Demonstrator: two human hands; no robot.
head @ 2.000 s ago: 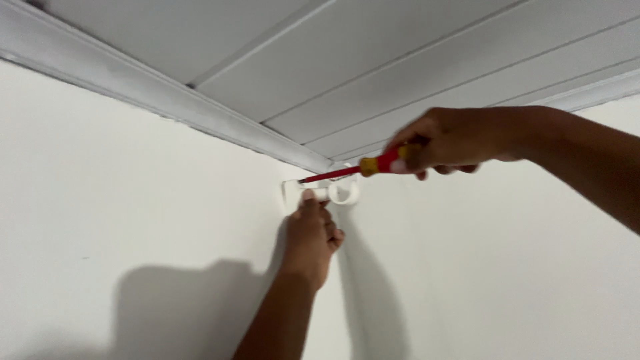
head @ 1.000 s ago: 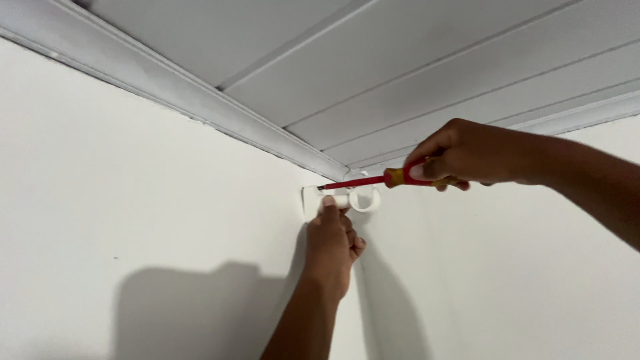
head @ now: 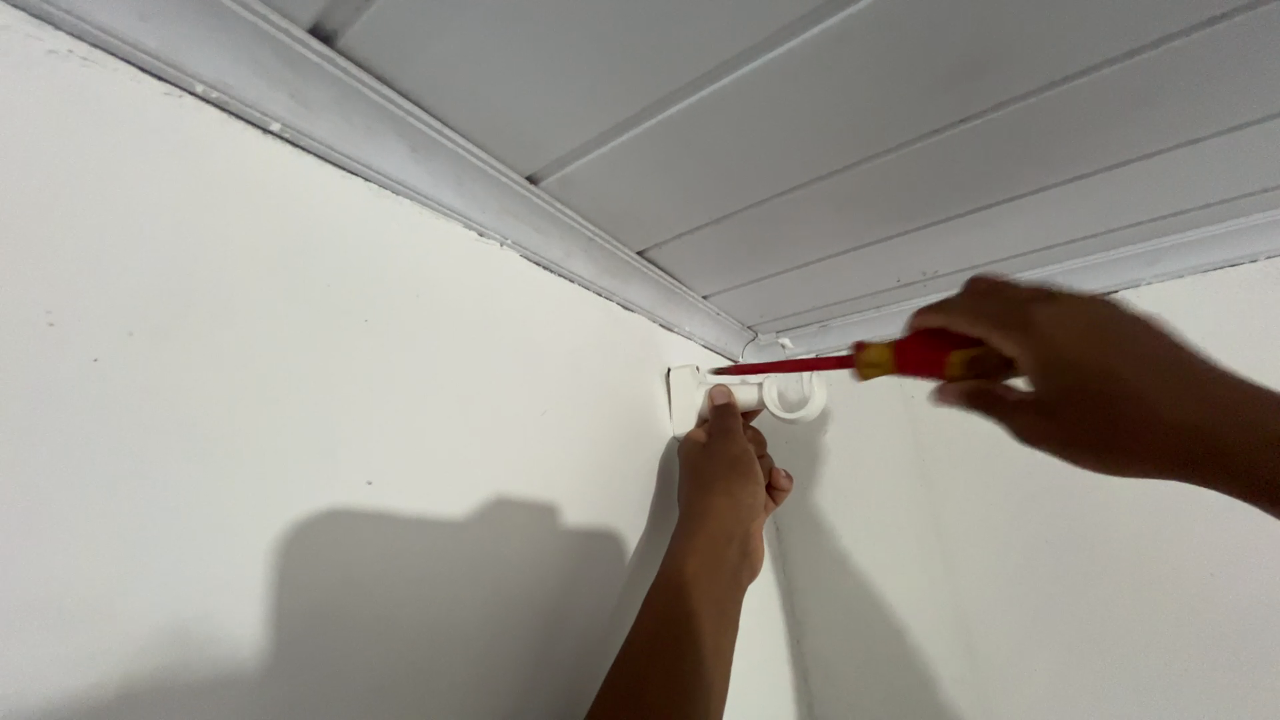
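Observation:
A white curtain rod bracket (head: 685, 400) with a round open ring at its free end stands out from the left wall, close to the corner. My left hand (head: 728, 480) grips its arm from below, the thumb on the near side. In my right hand (head: 1070, 370) is a screwdriver (head: 905, 358) with a red and yellow handle and a red insulated shaft. The shaft lies nearly level, its tip by the bracket's base plate; whether the tip touches a screw cannot be told. The back of the base plate is hidden.
Grey ceiling panels (head: 700, 130) and a grey cornice (head: 420, 150) run close above the bracket. The left wall (head: 250, 330) and the right wall (head: 1050, 580) meet just behind my left hand. Shadows fall on both walls.
The screwdriver stays at the bracket while my right hand's grip on the handle has shifted. My left hand keeps its hold on the bracket. The view has moved a little.

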